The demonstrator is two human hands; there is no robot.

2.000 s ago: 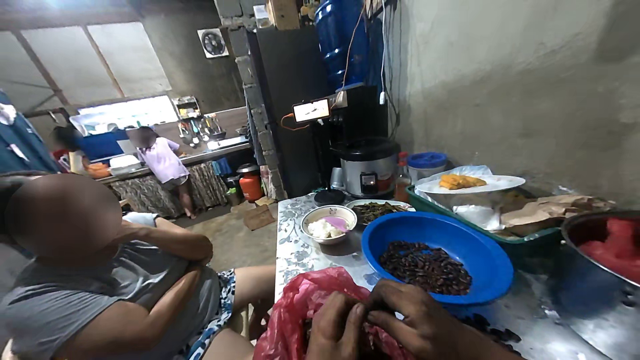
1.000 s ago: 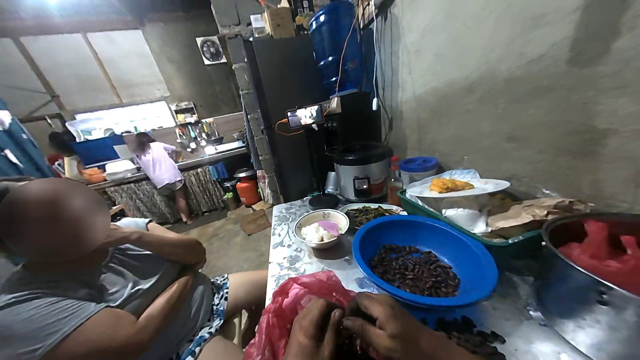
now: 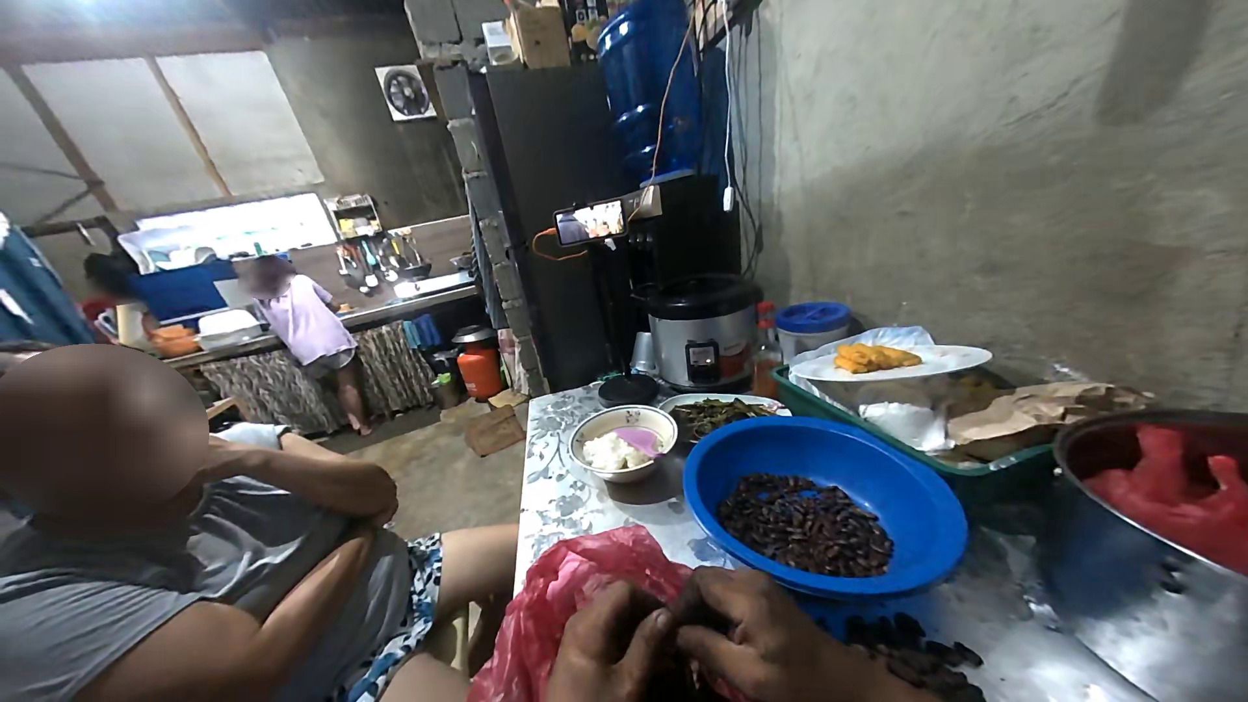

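Note:
My left hand (image 3: 614,643) and my right hand (image 3: 756,634) meet fingertip to fingertip over a pink plastic bag (image 3: 561,595) at the table's near edge. Their fingers are pinched together; whatever small thing lies between them is hidden. Just beyond my right hand, a blue plastic basin (image 3: 926,507) holds many dark brown beans or seeds (image 3: 804,526). More dark pieces (image 3: 912,653) lie loose on the table, right of my right hand. The bag's contents are mostly hidden by my hands.
A bowl of rice (image 3: 624,444), a plate of cooked greens (image 3: 726,414) and a rice cooker (image 3: 702,331) stand beyond the basin. At right are a green tray (image 3: 990,473) and a large metal pot (image 3: 1146,575). A person (image 3: 224,565) sits left; others are at the counter.
My hands stay together over the pink bag, with small finger movements. The basin and dishes keep their places on the table.

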